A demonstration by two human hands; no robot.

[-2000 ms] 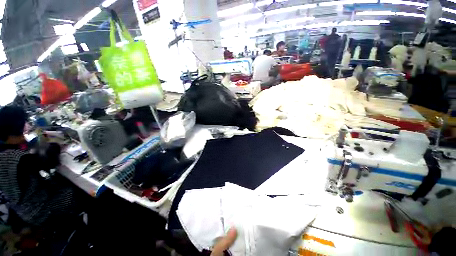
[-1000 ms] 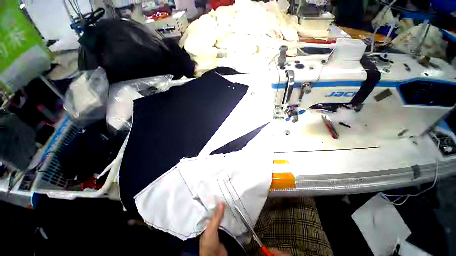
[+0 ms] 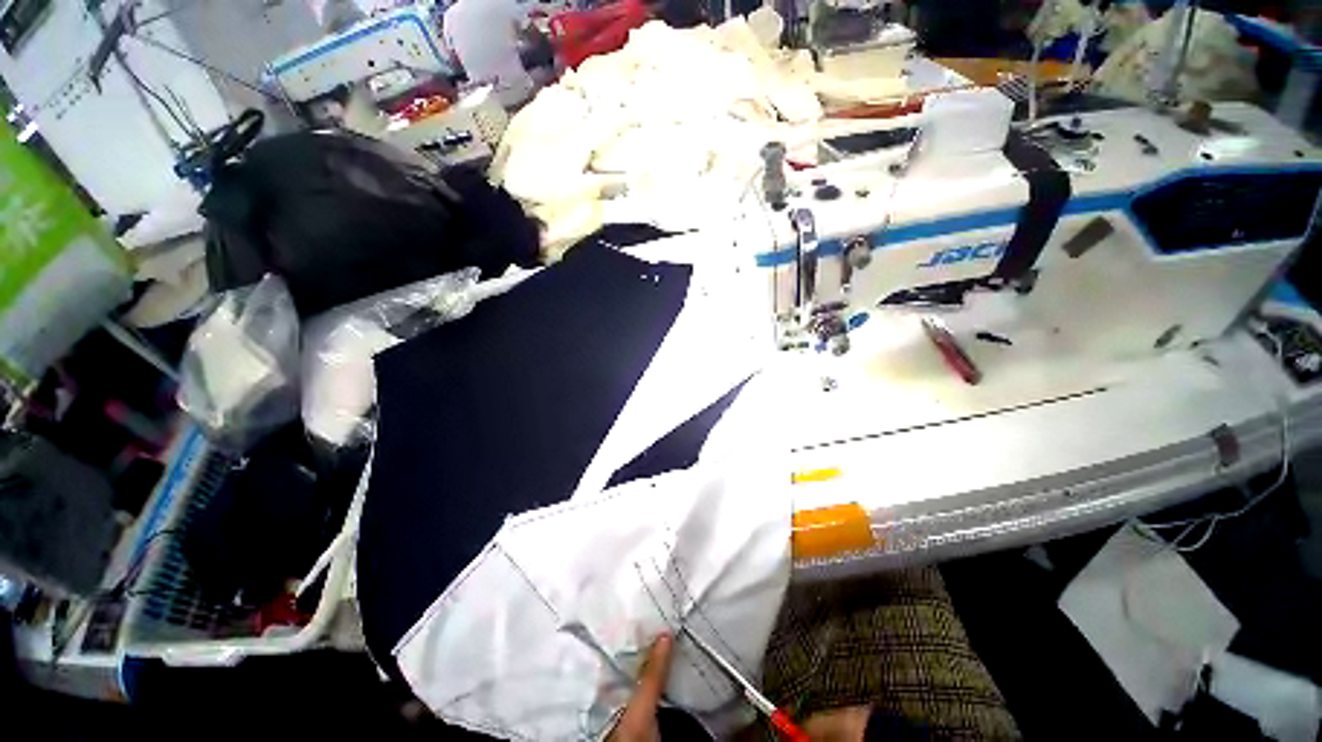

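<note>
A garment panel (image 3: 522,413) lies over the table's front edge and my lap, navy-black at the back, with its pale grey-white reverse folded up in front. Slim parallel stitched lines (image 3: 670,580) run down the pale side. My left hand (image 3: 644,699) is at the bottom of the panel, its thumb on the pale cloth beside these lines and its other fingers hidden. My right hand (image 3: 837,725), mostly cut off by the bottom edge, holds the red-handled shears (image 3: 737,673). Their blades lie along the lines, the tips at the cloth.
The white sewing machine (image 3: 928,254) stands right of the panel, with small red snips (image 3: 951,352) on its bed. Orange tape (image 3: 831,531) marks the table edge. A basket (image 3: 181,558), plastic bags (image 3: 244,363) and a black bag (image 3: 341,218) are left. A cream cloth pile (image 3: 653,123) is behind.
The view has tilted down from the room to the panel. The shears and right hand have come into view. Since one second ago, the hands and shears have shifted only slightly.
</note>
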